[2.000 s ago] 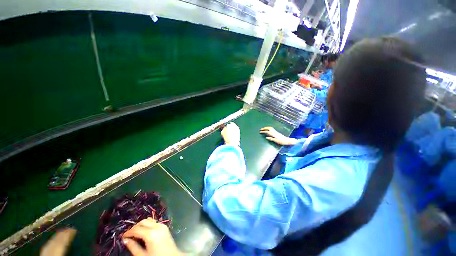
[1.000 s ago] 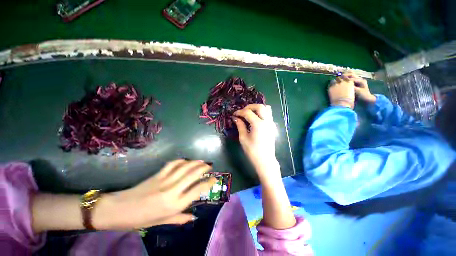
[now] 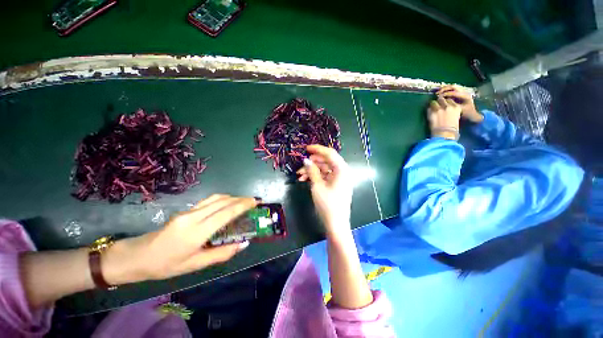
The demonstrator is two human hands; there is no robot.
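My left hand point(image 3: 182, 241) holds a phone housing point(image 3: 268, 223) with a green circuit board and a dark red rim, above the near edge of the dark bench. My right hand point(image 3: 324, 173) is at the near edge of the right pile of pieces point(image 3: 297, 129), thumb and fingertips close together. Whether a piece is between them cannot be told. The left pile of pieces point(image 3: 135, 158), larger and dull red-pink, lies beyond my left hand.
A worn whitish strip point(image 3: 218, 68) separates the bench from the green conveyor. Two open housings point(image 3: 213, 14) lie on the conveyor. A person in a blue smock point(image 3: 479, 191) sits at the right, hands near the strip. Wire-like racks point(image 3: 525, 109) stand beyond.
The view has swung from the neighbour down to the bench. Since one second ago, more of the housing shows in my left hand. My right hand has drawn slightly back from the pile's middle.
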